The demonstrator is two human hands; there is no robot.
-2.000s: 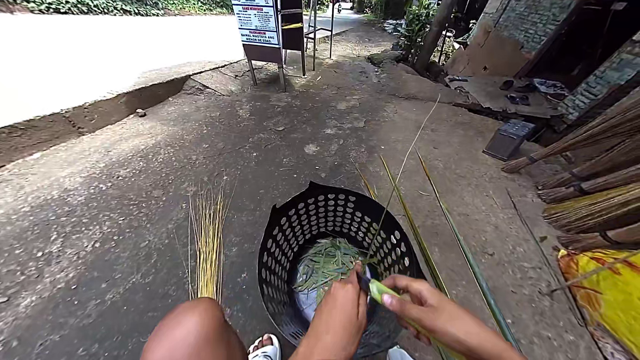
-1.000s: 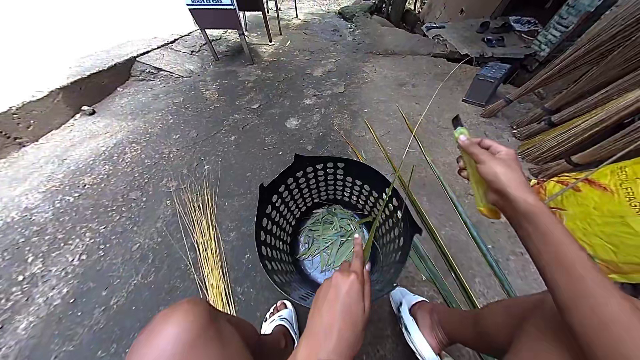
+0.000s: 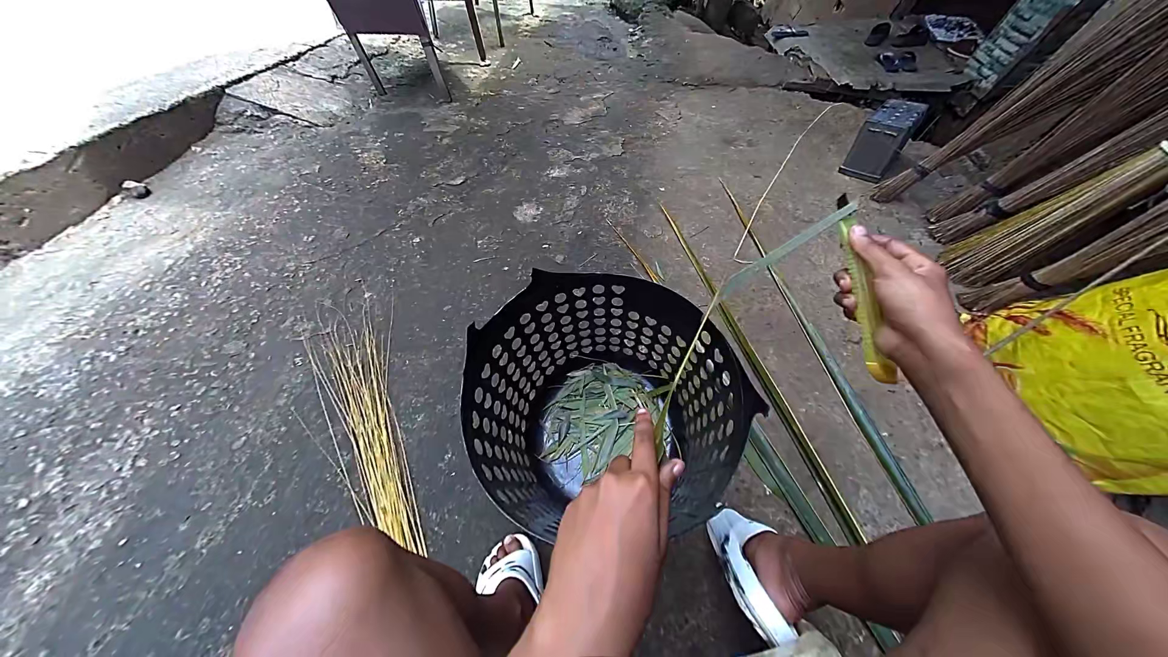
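My left hand (image 3: pixel 620 511) is over the near rim of a black perforated plastic basket (image 3: pixel 497 438), index finger extended, holding the lower end of a thin palm leaflet (image 3: pixel 686 360) between finger and thumb. My right hand (image 3: pixel 899 292) grips a yellow-green utility knife (image 3: pixel 862 301), its dark blade pointing up. A green leaf strip (image 3: pixel 789 245) runs from the leaflet's midrib up to the blade, and the thin midrib curves away above the basket. Cut green leaf pieces (image 3: pixel 598 415) lie in the bottom of the basket. Long palm leaflets (image 3: pixel 844 388) rest on the ground to its right.
A bundle of yellow midribs (image 3: pixel 370 429) lies left of the basket. Stick bundles (image 3: pixel 1058 196) lean at the right above a yellow plastic sack (image 3: pixel 1095 392). A dark box-like object (image 3: pixel 883 139) sits beyond. My sandalled feet flank the basket; a sign stand (image 3: pixel 388 18) is at the top.
My right hand has moved from over the basket out to the right with the knife. A green strip now stretches between the leaflet and the blade. The view has tilted down.
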